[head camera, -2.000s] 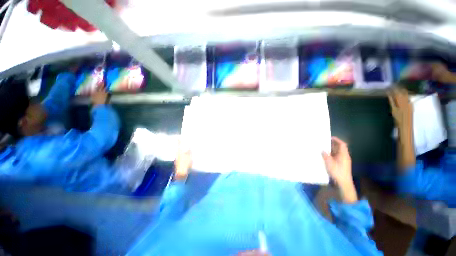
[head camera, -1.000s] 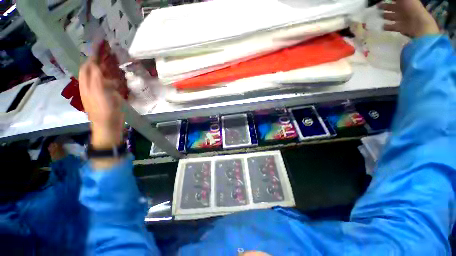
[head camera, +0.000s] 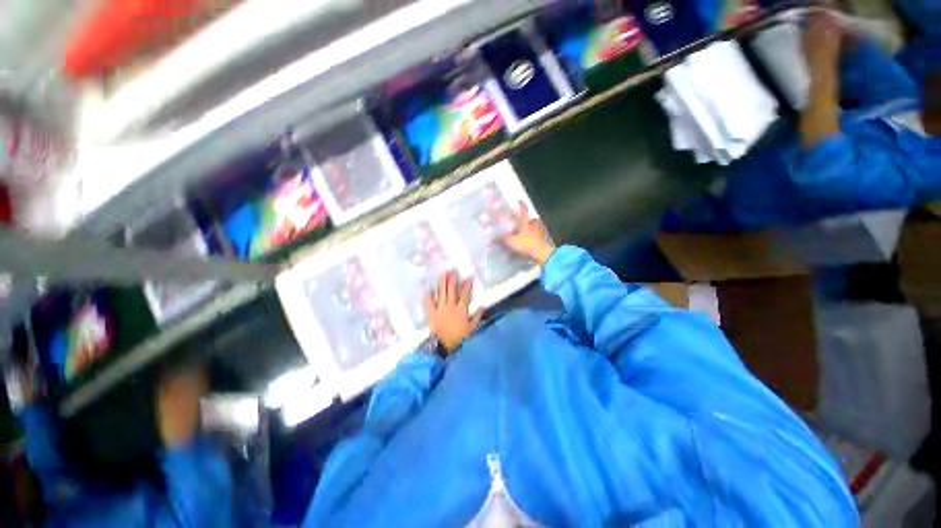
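A white foam tray (head camera: 300, 321) lies on the bench edge in front of my body, slanted in the tilted view. Its three recesses each hold a thin grey tablet in printed film (head camera: 349, 311). My left hand (head camera: 451, 311) rests with spread fingers at the lower part of the middle tablet. My right hand (head camera: 530, 239) has its fingers on the right tablet, near the tray's right side. Neither hand visibly grips or lifts a tablet. The fingertip contact is blurred.
Beyond the tray, a conveyor carries grey-filled box bases (head camera: 356, 170), rainbow lids (head camera: 452, 126) and a navy panel (head camera: 526, 80). A white shelf (head camera: 258, 108) is above. A neighbour's hand (head camera: 822, 77) is right, beside white cards (head camera: 717, 101); another's blurred hand (head camera: 183, 402) is left. Cartons (head camera: 769, 330) stand lower right.
Both my hands have come down from beside the shelf's foam stack onto the tablets in the tray. The blank white slab held two seconds ago is off the tray. The view has tilted.
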